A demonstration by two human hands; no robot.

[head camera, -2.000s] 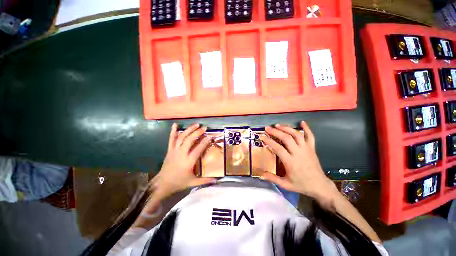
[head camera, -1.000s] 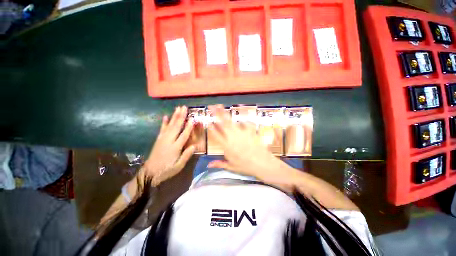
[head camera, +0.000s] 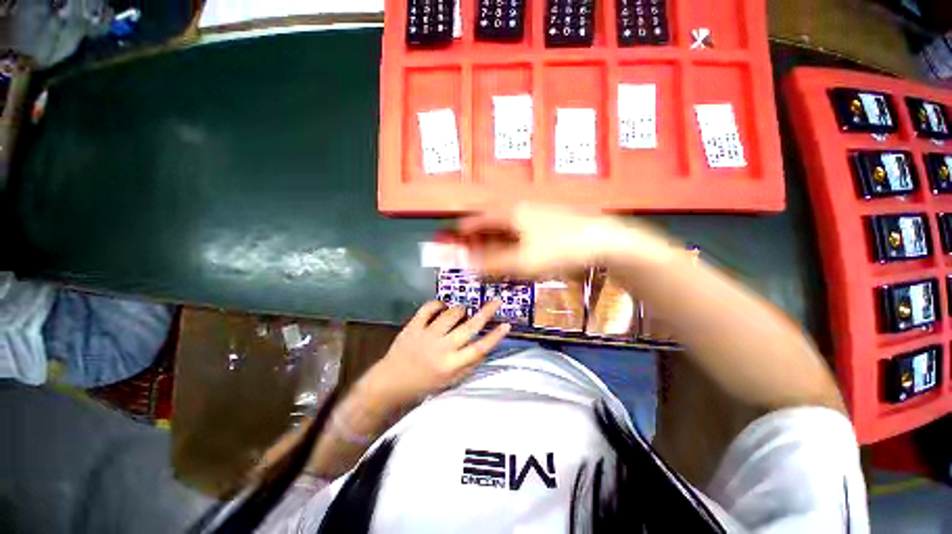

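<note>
A row of flip phones lies along the bench's front edge. The two left phones show lit keypads (head camera: 459,288). The phones to their right are closed, with shiny orange-brown covers (head camera: 558,304). My left hand (head camera: 438,349) rests its spread fingertips on the lower edges of the two keypads. My right hand (head camera: 532,242) is blurred above the row, over the upper part of the open phones; its grip cannot be told. My right forearm hides part of the row's right end.
A red-orange tray (head camera: 585,195) lies behind the row, with open phones in its rear pockets and white paper slips (head camera: 575,141) in its front pockets. A second red tray (head camera: 835,313) at right holds phones with labelled backs. Clear plastic scraps lie below the bench's front edge.
The two left phones, closed before, now show their keypads. My left hand has moved onto them, and my right hand has lifted from the covers. The view has shifted.
</note>
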